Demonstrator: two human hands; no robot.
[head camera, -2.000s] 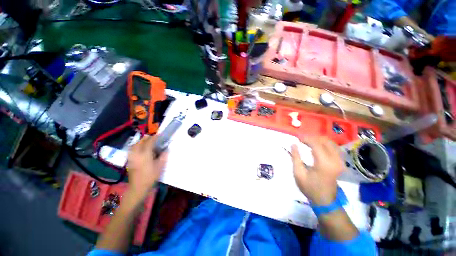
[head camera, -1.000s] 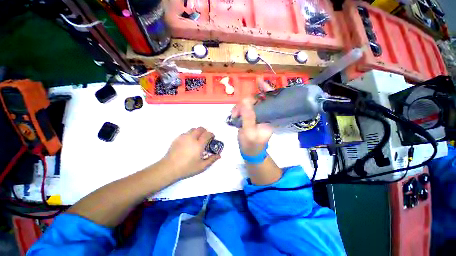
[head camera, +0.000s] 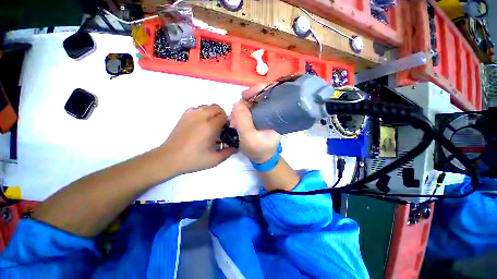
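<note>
My left hand (head camera: 197, 137) pinches a small dark watch case (head camera: 229, 137) above the white mat (head camera: 147, 131). My right hand (head camera: 255, 133) is closed around the thick grey electric screwdriver (head camera: 286, 106), which lies tilted with its black cable going right. The screwdriver's tip is hidden behind my right fingers, close to the watch case; I cannot tell if it touches. Two glossy black watch units (head camera: 80, 103) and an open watch part (head camera: 119, 64) lie at the mat's left.
A red-orange parts tray (head camera: 241, 61) with screws and a white plastic piece (head camera: 260, 62) runs behind the mat. Behind it is a wooden rail (head camera: 272, 24) with white discs. At right are a spotted round tin (head camera: 349, 122), a grey machine (head camera: 400, 158) and the looping black cable.
Since the earlier frames, my right hand has taken hold of the screwdriver and my left hand the watch case. In the last second they have come together. The view has shifted closer.
</note>
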